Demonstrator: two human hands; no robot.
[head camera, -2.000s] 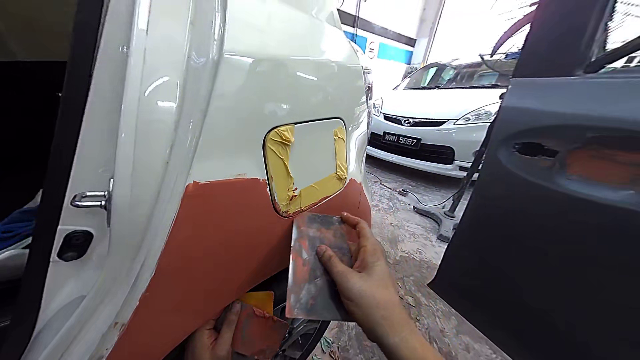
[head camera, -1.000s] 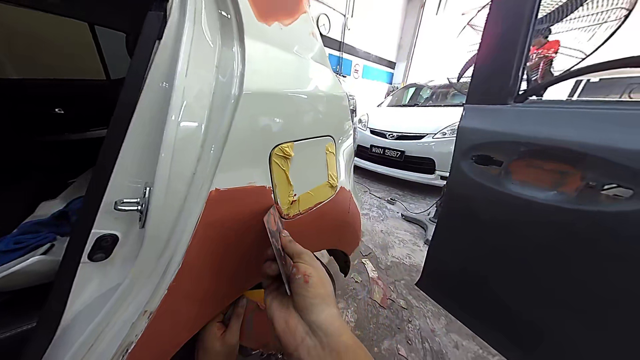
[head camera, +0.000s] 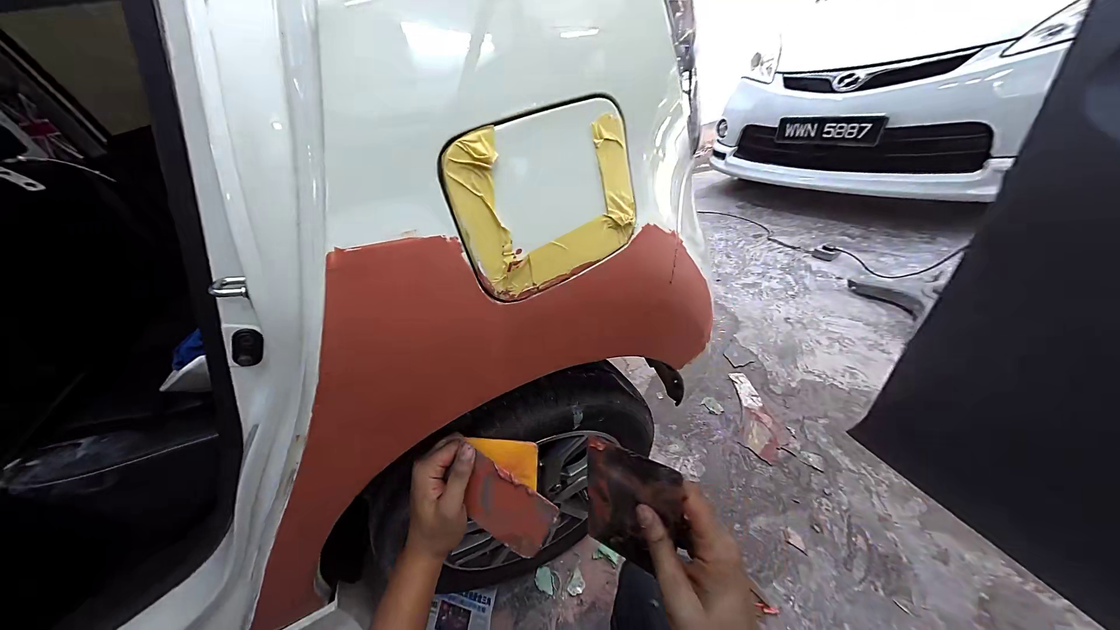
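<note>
My left hand (head camera: 442, 499) grips a yellow spreader (head camera: 509, 459) and a flat piece coated with reddish putty (head camera: 510, 509), one overlapping the other, before the rear wheel (head camera: 573, 477). To its right, my right hand (head camera: 696, 556) holds a dark, putty-smeared flat spreader (head camera: 634, 494) between thumb and fingers. A small gap parts the two hands' pieces. Above them, reddish-brown filler (head camera: 437, 306) covers the lower rear quarter panel of a white car, around the wheel arch. The fuel flap (head camera: 549, 175) bears crumpled yellow masking tape (head camera: 569, 254) along its left, bottom and right edges.
At left is the open door frame with its metal striker (head camera: 229, 287). A dark grey door panel (head camera: 989, 350) stands at right. Behind are a parked white car (head camera: 875, 166) and a cable (head camera: 892, 276) on the floor. Scraps (head camera: 757, 420) and printed paper (head camera: 464, 610) lie near the wheel.
My right hand has come down from the filler below the fuel flap to beside my left hand, spreader still held. Both hands are now in front of the wheel. The view has tilted down.
</note>
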